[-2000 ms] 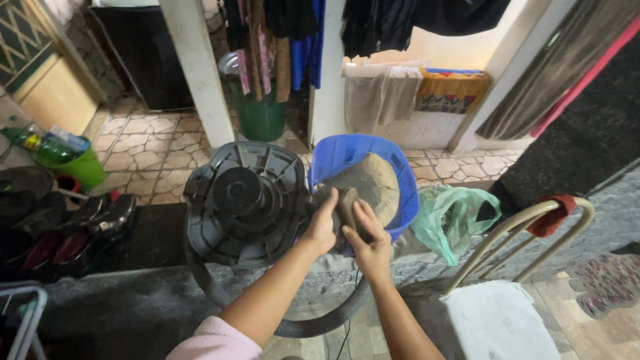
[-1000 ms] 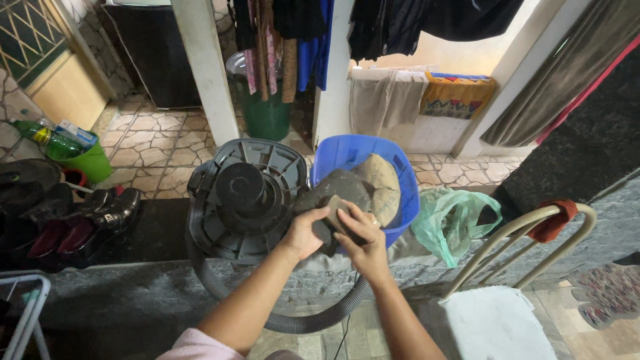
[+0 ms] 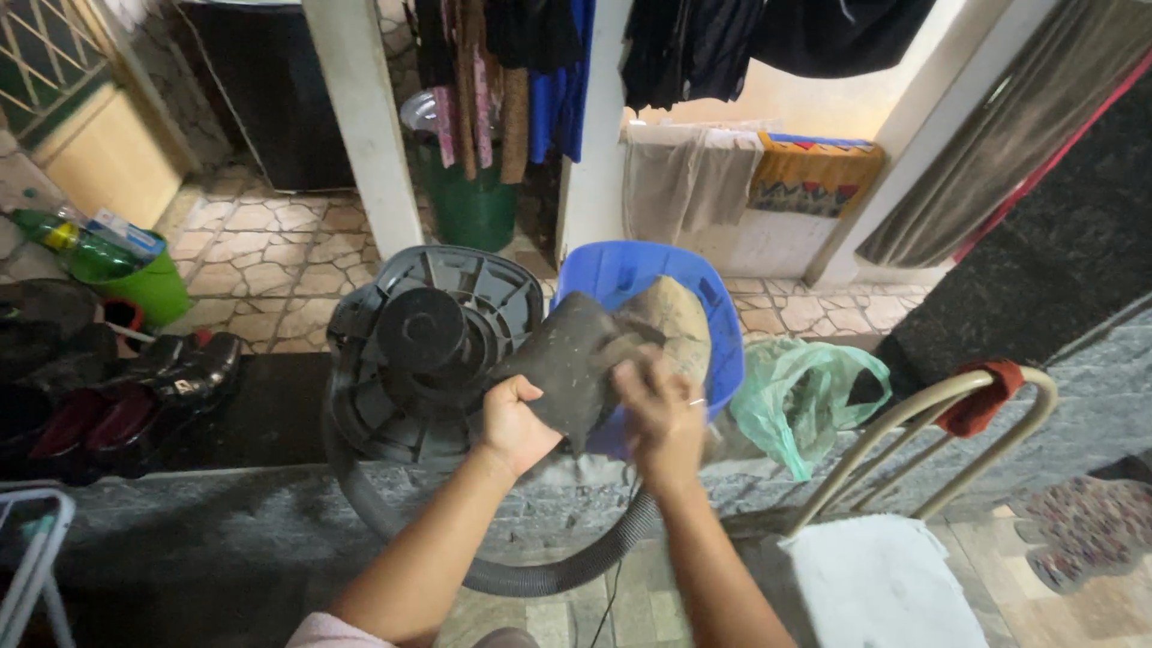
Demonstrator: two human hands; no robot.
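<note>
My left hand [image 3: 520, 427] grips the lower left edge of a dark grey, dusty cloth-like piece [image 3: 569, 360], which spans between the vacuum cleaner's motor head and the blue basin. My right hand [image 3: 661, 414] is blurred at the right side of that piece; whether its fingers hold it I cannot tell. The upturned vacuum cleaner head [image 3: 421, 328] with its black round centre lies at the left, and its grey corrugated hose [image 3: 540, 576] curves below my wrists. Behind my right hand, a dusty beige bag [image 3: 679, 324] rests in the blue plastic basin [image 3: 724, 337].
A green plastic bag [image 3: 792, 396] lies on the ledge right of the basin. Shoes [image 3: 171, 387] and a green bucket [image 3: 153, 292] stand at the left. A step stool [image 3: 882, 585] with a tubular handle is at the lower right. Clothes hang above.
The dark piece, bunched between both hands earlier, is now spread wider, with my left hand at its lower edge. My right hand has moved away from my left.
</note>
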